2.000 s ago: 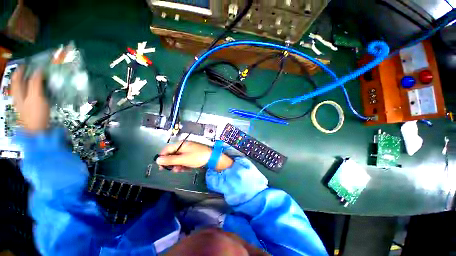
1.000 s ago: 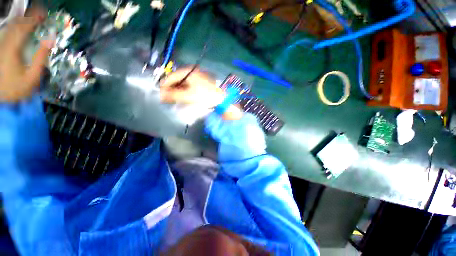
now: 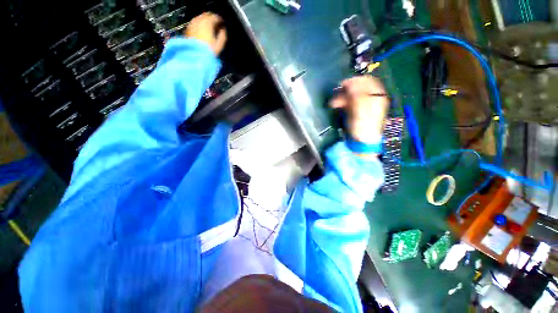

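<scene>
My left hand (image 3: pixel 207 30) is over the black rack of circuit boards (image 3: pixel 131 46) at the upper left. Its fingers are curled and blurred, and I cannot tell if they hold a board. My right hand (image 3: pixel 362 104) is over the green bench, blurred. A small dark thing shows at its fingertips; I cannot tell what it is. The remote control (image 3: pixel 392 156) lies just beyond my right wrist, partly hidden by it. A blue pen-shaped tool (image 3: pixel 413 134) lies beside the remote.
The bench's metal edge (image 3: pixel 278 82) runs between the rack and the green top. A tape roll (image 3: pixel 440 189), an orange test box (image 3: pixel 497 221) and green circuit boards (image 3: pixel 404 245) are at the lower right. Blue and black cables cross the upper right.
The view has turned toward the rack. My left hand has moved from the boards on the bench to over the rack. My right hand stays near the remote.
</scene>
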